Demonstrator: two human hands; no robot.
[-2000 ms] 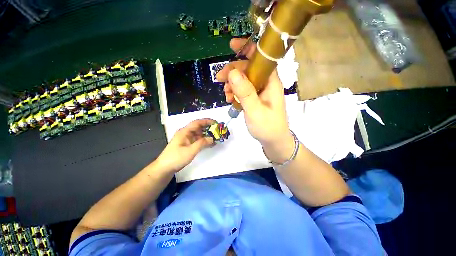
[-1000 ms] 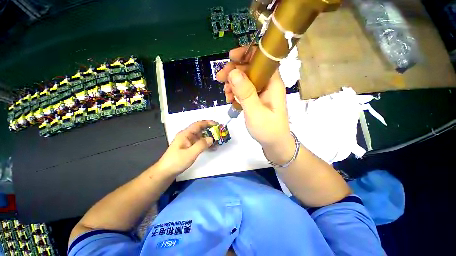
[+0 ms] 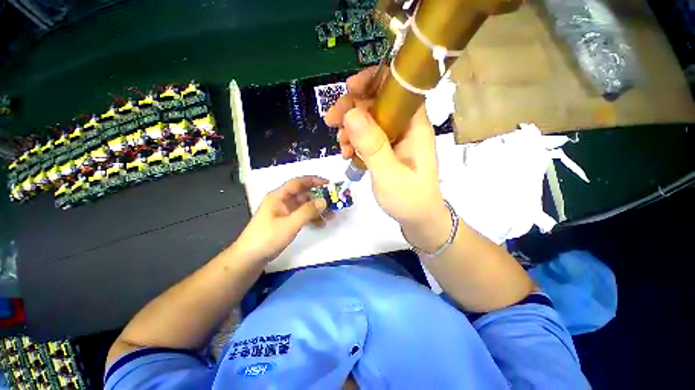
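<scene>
My left hand [image 3: 283, 215] holds a small circuit board [image 3: 336, 196] by its left edge in the fingertips, above the white paper [image 3: 358, 228]. The board shows yellow, white and dark parts. My right hand [image 3: 400, 164] is wrapped around the lower part of a gold-brown glue dispenser [image 3: 438, 46] with white ties around it. The dispenser is tilted, its top toward the upper right. Its grey nozzle [image 3: 354, 172] points down at the board's upper edge. Whether the tip touches the board cannot be told.
Rows of boards [image 3: 114, 145] lie along a black sheet [image 3: 129, 251] at left. Loose boards [image 3: 354, 32] lie beyond the black printed panel [image 3: 286, 126]. Torn white paper [image 3: 503, 187], cardboard [image 3: 564, 99] and a clear plastic bag [image 3: 594, 49] are at right. More boards [image 3: 42, 366] show lower left.
The board in my left hand has turned and now shows more white and dark parts. The dispenser is still held over it. The surroundings have shifted slightly in view.
</scene>
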